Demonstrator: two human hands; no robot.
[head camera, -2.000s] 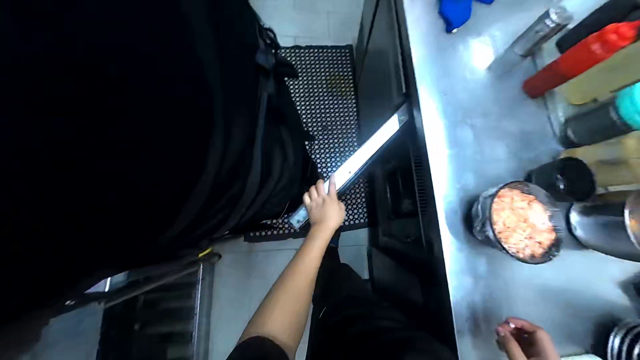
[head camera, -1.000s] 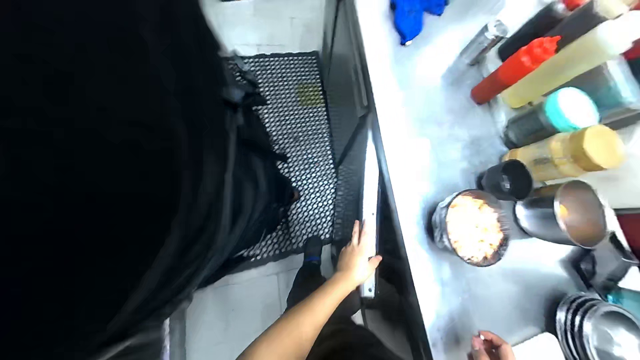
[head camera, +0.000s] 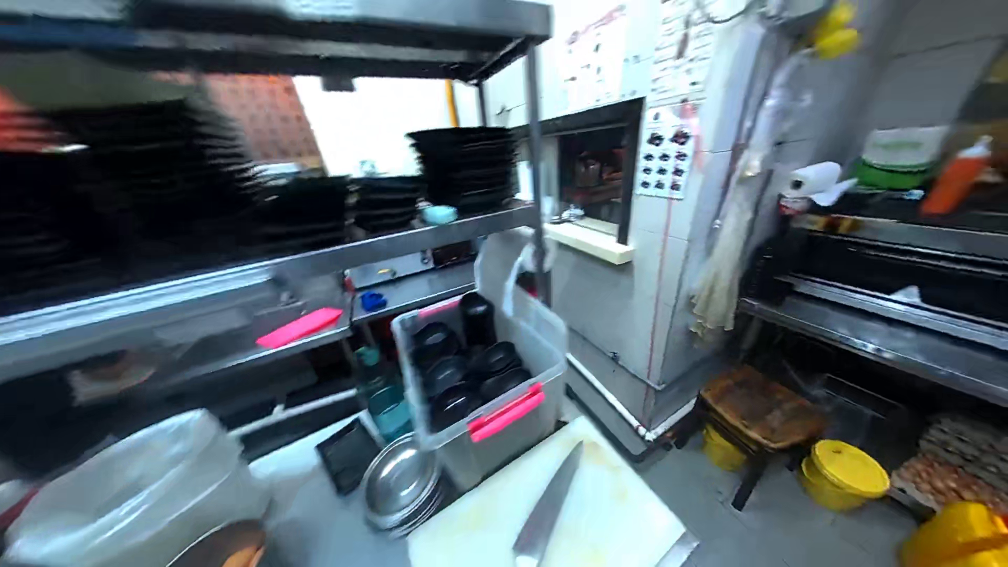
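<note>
Neither my left hand nor my right hand shows in the head view. At the bottom, a kitchen knife (head camera: 550, 504) lies on a white cutting board (head camera: 622, 504), its handle cut off by the lower edge. Left of the board is a stack of metal bowls (head camera: 402, 480), with a black tray (head camera: 348, 455) beside it. A clear plastic bin (head camera: 504, 441) with pink latches stands behind the board and holds several black round containers (head camera: 449, 374). At the lower left, a plastic-lined container (head camera: 150, 488) sits near a partly visible metal pot (head camera: 224, 543).
A metal shelf (head camera: 441, 234) with stacked black dishes (head camera: 468, 165) spans the upper left. On the right are a wooden stool (head camera: 764, 405), a yellow bucket (head camera: 844, 472), egg trays (head camera: 957, 449) and a metal counter (head camera: 890, 331). A wall corner and pipe stand between.
The view has swung far from the floor mat and counter edge to the shelf and cutting board. Both hands, one of them earlier on a long metal-edged panel, have left the picture.
</note>
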